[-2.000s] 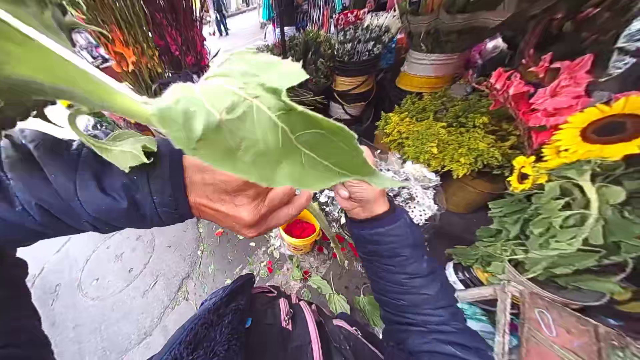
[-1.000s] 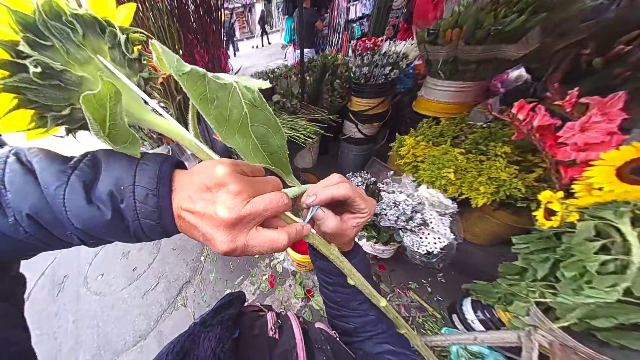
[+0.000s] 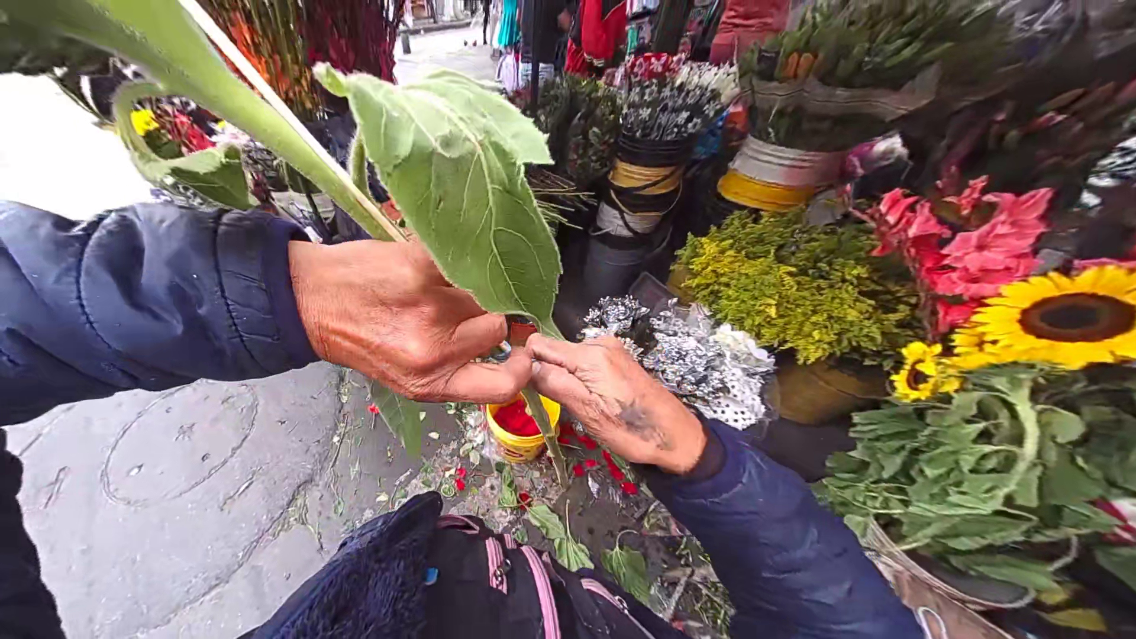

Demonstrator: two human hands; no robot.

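Note:
My left hand (image 3: 413,324) is closed around the thick green stem (image 3: 293,146) of a sunflower, whose head is out of view at the upper left. A pale, thin stick or wire lies along that stem. From near my fingers a broad green leaf (image 3: 484,204) rises. My right hand (image 3: 612,399) pinches at the stem beside the left fingertips, and the two hands touch. Below them the lower stem (image 3: 546,435) slants down in front of a yellow bucket (image 3: 516,435) holding red petals. Just what the right fingertips grip is partly hidden.
Potted yellow-green foliage (image 3: 790,284), silvery wrapped flowers (image 3: 710,364) and stacked buckets (image 3: 635,195) stand ahead. At the right are sunflowers (image 3: 1069,319), pink gladioli (image 3: 994,240) and a leafy bundle (image 3: 967,479). Cut leaves and petals litter the pavement (image 3: 177,488). A dark bag (image 3: 497,586) is close below.
The flower head, seen at the upper left one second ago, is out of view. The stem below my hands now points more steeply down, and the yellow bucket shows more fully.

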